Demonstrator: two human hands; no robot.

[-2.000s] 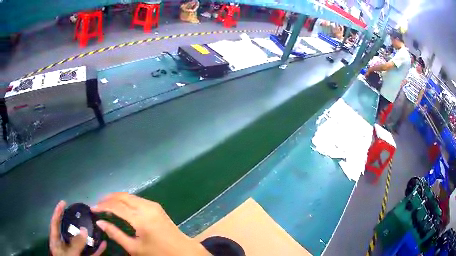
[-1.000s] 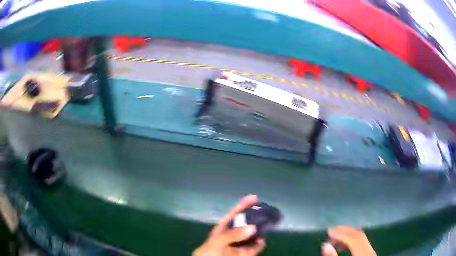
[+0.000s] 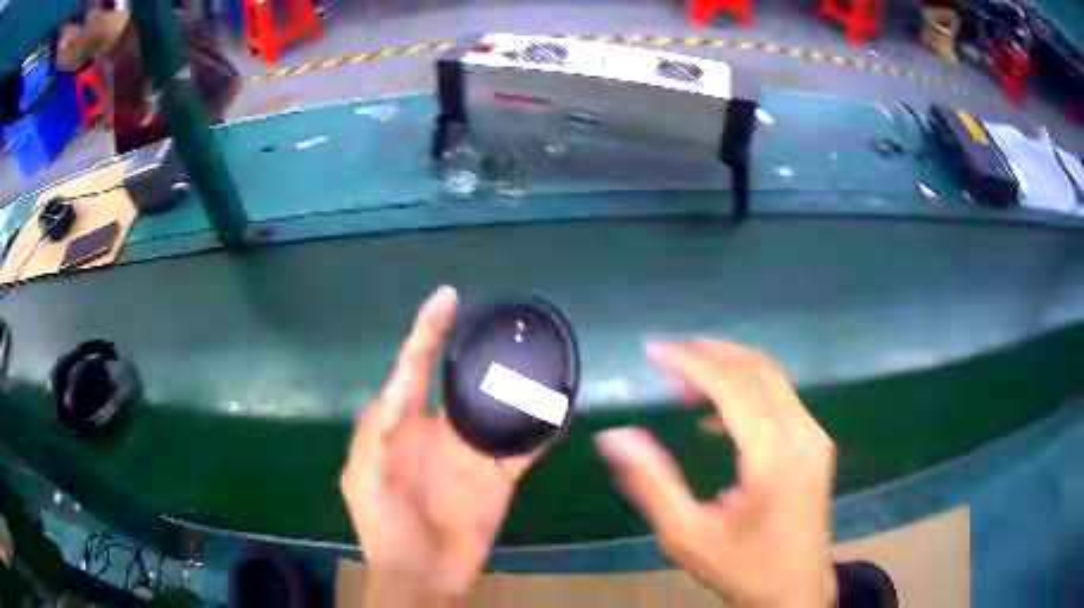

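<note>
A round black earcup housing (image 3: pixel 514 344) with a white strip label (image 3: pixel 524 394) rests in my left hand (image 3: pixel 434 475), label side facing me, above the green belt. My left thumb or finger stands up along its left side, and the palm is under it. My right hand (image 3: pixel 743 475) is just right of the earcup, slightly blurred, with fingers and thumb apart, not touching it. Black padded parts, partly cut off or hidden, show at the bottom left (image 3: pixel 269 580) and beside my right wrist (image 3: pixel 864 586).
A tan cardboard sheet (image 3: pixel 915 549) lies on the near bench. A black headset (image 3: pixel 93 386) lies on the conveyor belt (image 3: pixel 321 279) at left. A pale ionizing blower (image 3: pixel 594 109) stands on the far bench. A teal post (image 3: pixel 196 143) rises at left. A black box (image 3: pixel 972 154) sits far right.
The view has swung left and tilted down. The earcup has come up nearer the picture's middle, its label now facing me. My right hand, on the earcup two seconds ago, is off it and open.
</note>
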